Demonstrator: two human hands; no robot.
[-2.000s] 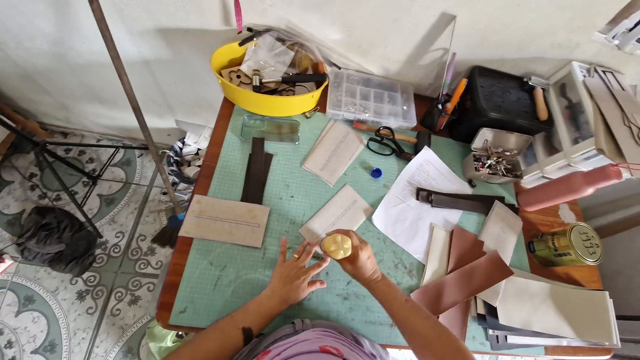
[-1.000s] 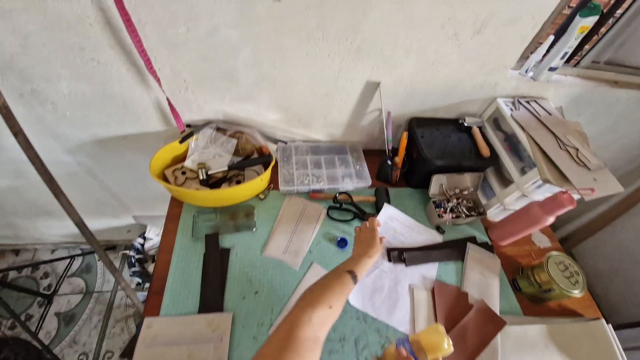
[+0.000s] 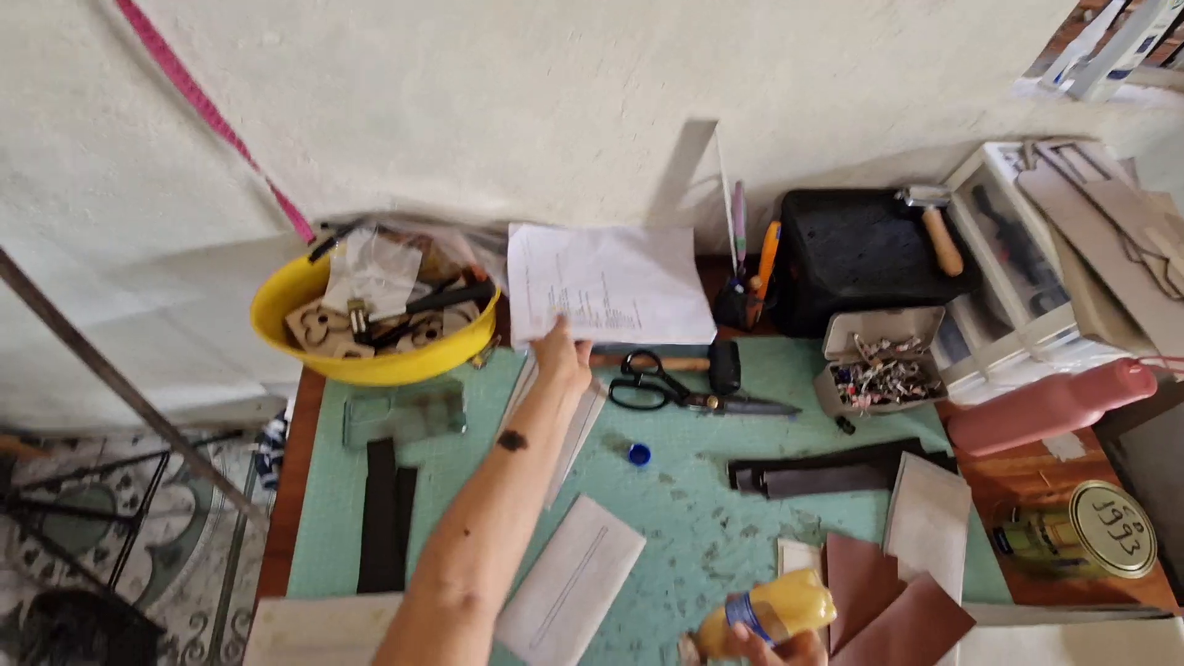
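Note:
My left hand [image 3: 561, 359] reaches across the table to a white sheet of paper with writing [image 3: 610, 282], its fingers on the sheet's lower edge. The sheet lies at the back, over where the clear compartment box was seen. My right hand [image 3: 782, 647], partly cut off by the bottom edge, holds a plastic bottle of yellow substance [image 3: 777, 610] on its side. A blue bottle cap [image 3: 639, 454] lies on the green cutting mat [image 3: 684, 518]. Black-handled scissors [image 3: 703, 400] and a hammer [image 3: 726, 366] lie near the sheet. A pale rectangular piece with a slot line [image 3: 572, 578] is beside my left forearm.
A yellow basin of tools [image 3: 370, 367] stands back left. Black strips [image 3: 377, 527] lie left, more black strips [image 3: 832, 472] right. Brown pieces [image 3: 911, 620], a metal box of small parts [image 3: 879, 370], a black container [image 3: 860, 250], a pink bottle [image 3: 1045, 407] and a tin [image 3: 1110, 529] fill the right side.
The paper has moved from the mat to the back, over the compartment box. My left hand has moved left with it. The right hand, with the bottle, is lower right than two seconds ago.

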